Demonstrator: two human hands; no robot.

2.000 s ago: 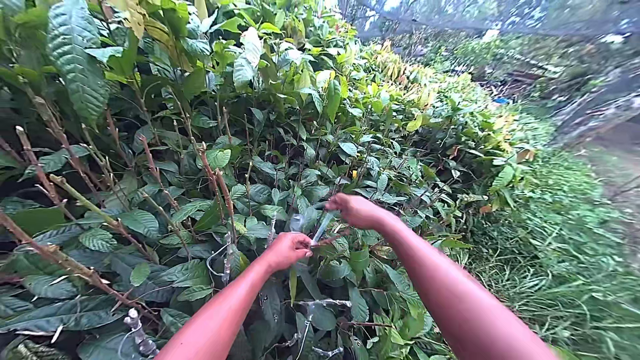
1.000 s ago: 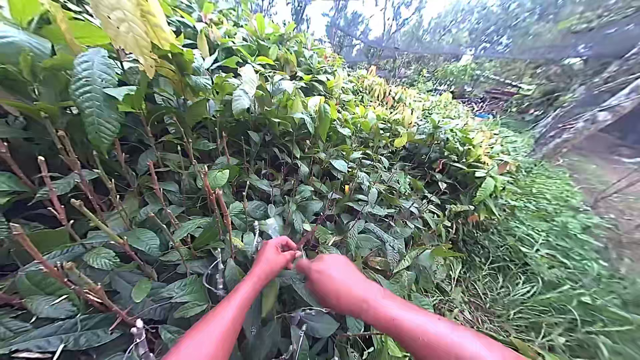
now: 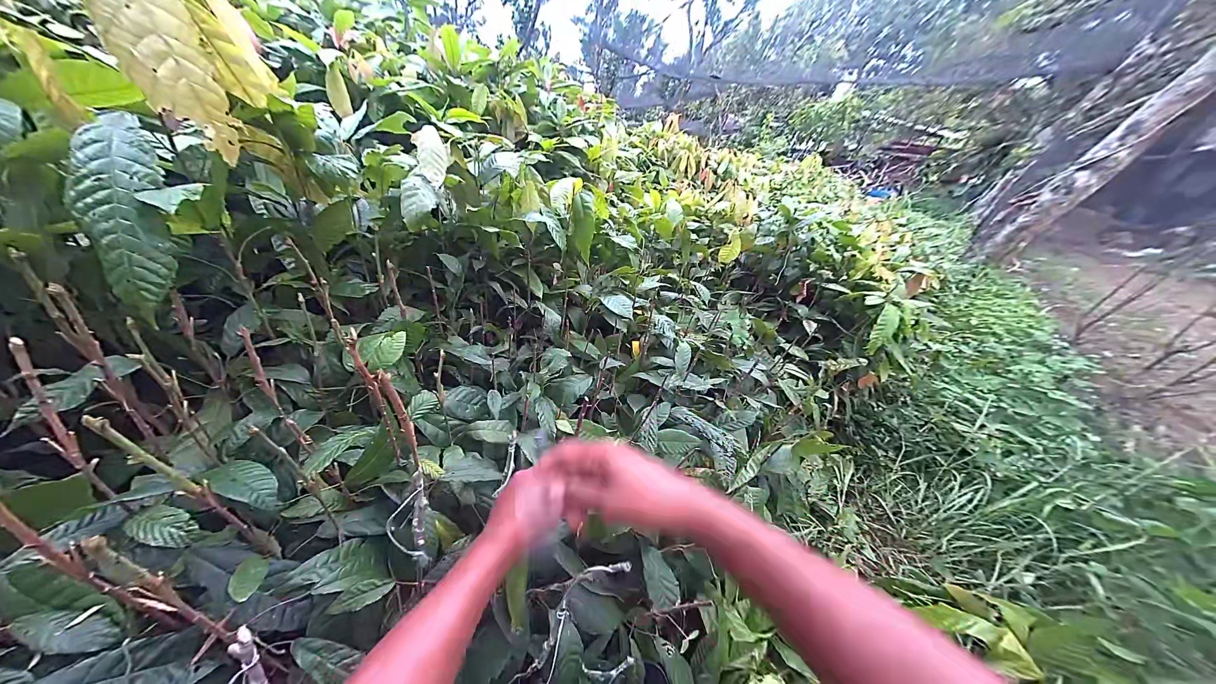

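Observation:
My left hand (image 3: 527,503) and my right hand (image 3: 608,480) meet low in the middle of the view, among leafy seedlings (image 3: 655,332). Both are motion-blurred. A pale, translucent strip or wrap (image 3: 541,513) shows faintly at my left hand's fingers, too blurred to name exactly. My right hand's fingers are bent over the same spot, and what they hold is hidden. Left of the hands stand cut brown stems (image 3: 394,408), one with a thin pale tie (image 3: 408,518) around it. Just below the hands is a bare whitish twig (image 3: 570,589).
Cut stems (image 3: 57,408) stick up at the left, under large leaves (image 3: 119,204). Grass (image 3: 988,456) borders the plants on the right, beside bare soil (image 3: 1140,332). A leaning pole or trunk (image 3: 1102,171) and dark netting (image 3: 855,71) stand farther back.
Two seconds ago my hands were a little apart with a pale strip between them; one second ago they came together, and they are still close together now.

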